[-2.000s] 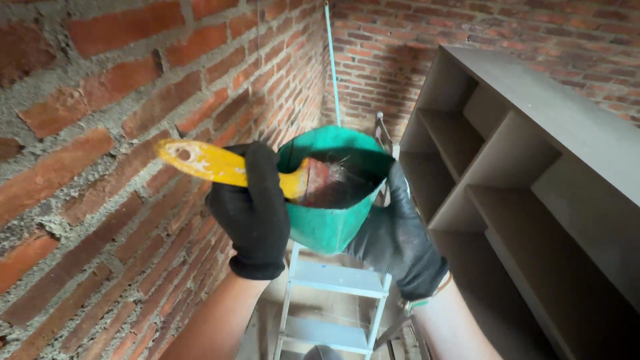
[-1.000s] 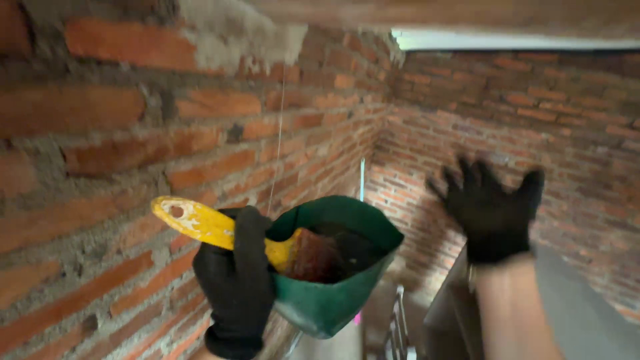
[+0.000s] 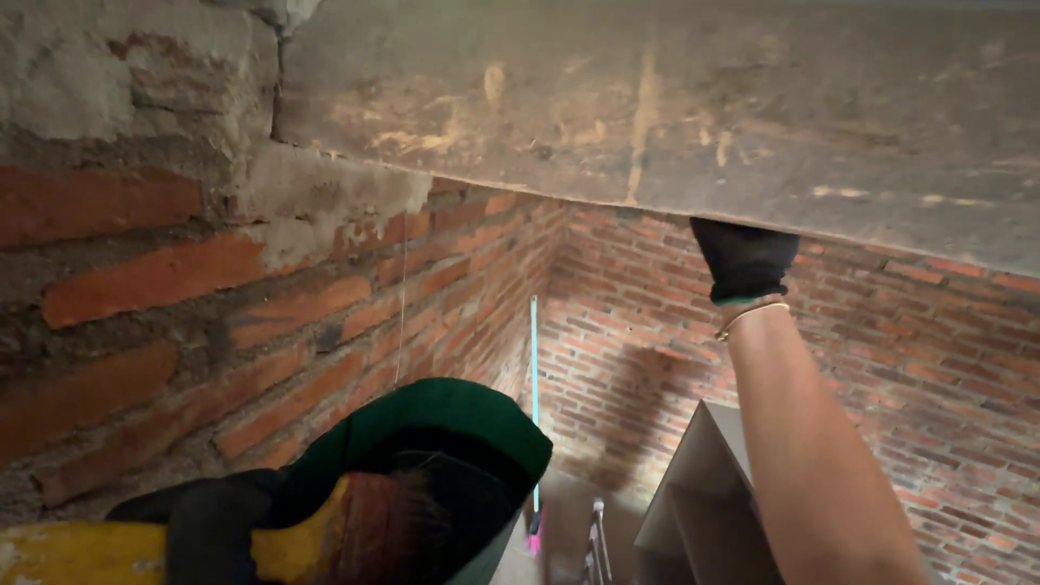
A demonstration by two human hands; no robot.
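My left hand (image 3: 213,520), in a black glove, is at the lower left, shut on the yellow handle of a paintbrush (image 3: 301,540) and by the rim of a green container (image 3: 439,406). The brush's bristles lie over the dark inside of the container; what it holds is too dark to tell. My right hand (image 3: 743,256), also black-gloved, reaches up to the lower edge of a wooden beam (image 3: 520,106). Its fingers are hidden behind the beam, so their hold cannot be told.
A rough brick wall (image 3: 309,317) runs close along the left, with a thin string (image 3: 404,301) hanging before it. Farther off are another brick wall (image 3: 934,390), a light-blue pole (image 3: 535,366), a grey shelf unit (image 3: 691,487) and part of a metal ladder (image 3: 597,544) below.
My right hand has left the container's side and risen, open a second ago, to the beam. The brush and container remain with my left hand. The view has tilted up strongly.
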